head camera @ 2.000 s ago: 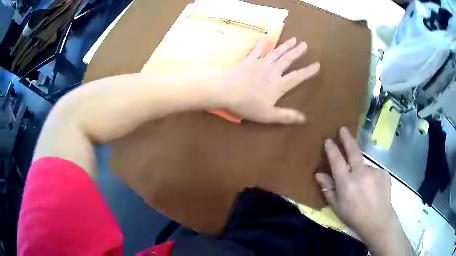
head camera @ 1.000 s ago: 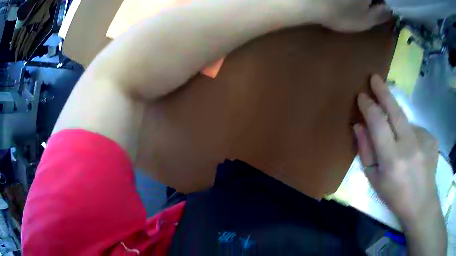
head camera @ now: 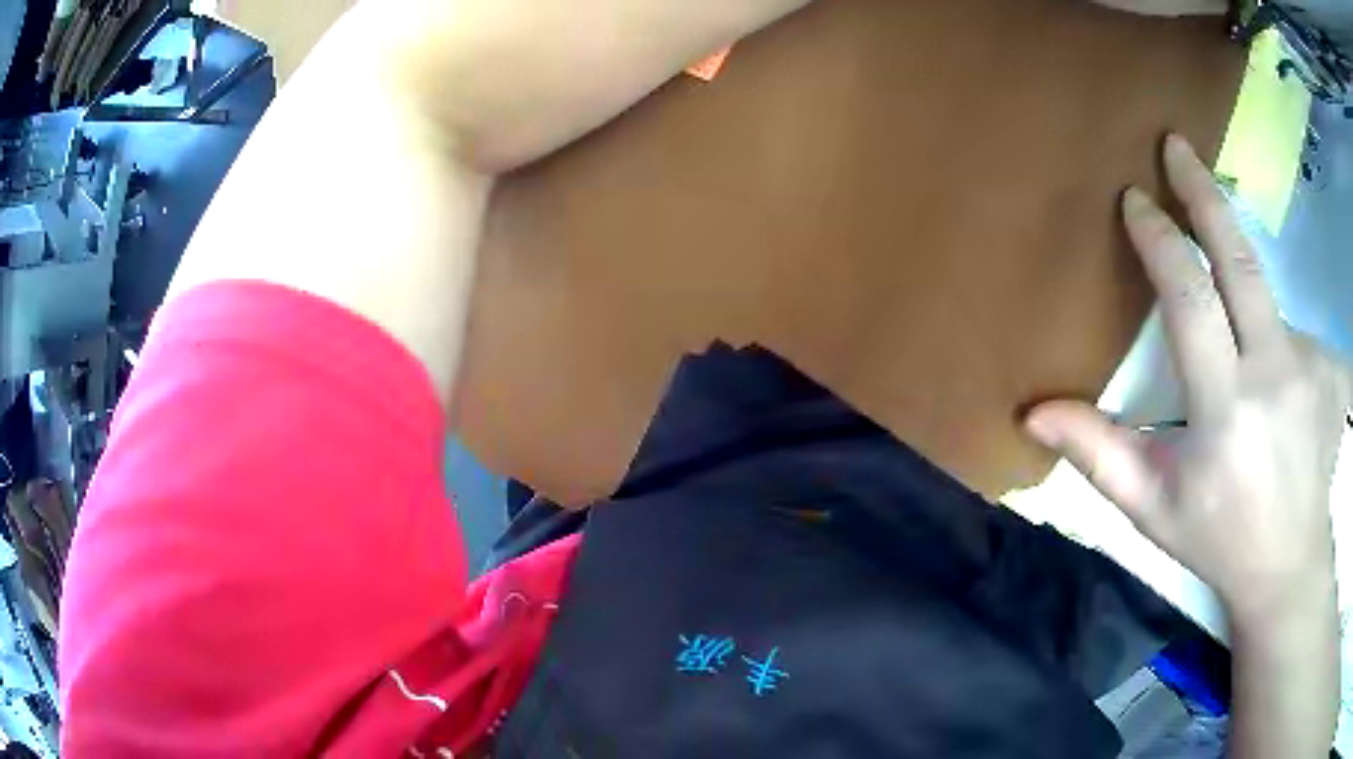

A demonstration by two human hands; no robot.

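Note:
The large brown panel (head camera: 831, 252) lies in front of me and overhangs towards my lap. My right hand (head camera: 1224, 386) is at its right edge, palm down with fingers spread, fingertips on the panel and no grip visible. A thin dark line shows beside its thumb; I cannot tell what it is. My left arm crosses the top of the panel; only a sliver of my left hand (head camera: 1165, 6) shows at the top edge, its fingers cut off. A small orange corner (head camera: 709, 64) shows beside the forearm. A yellow strip (head camera: 1264, 141) is beyond the panel's right edge.
Dark metal machine parts (head camera: 1294, 48) are at the top right. A black apron (head camera: 831, 593) with blue characters covers my lap, under the panel's lower edge. A rack with brown pieces (head camera: 112, 37) and grey equipment stand at the left.
The panel has shifted up and right in view. My left hand has moved from the panel's middle to the top edge. My right hand has moved up and right, and its thumb has spread out.

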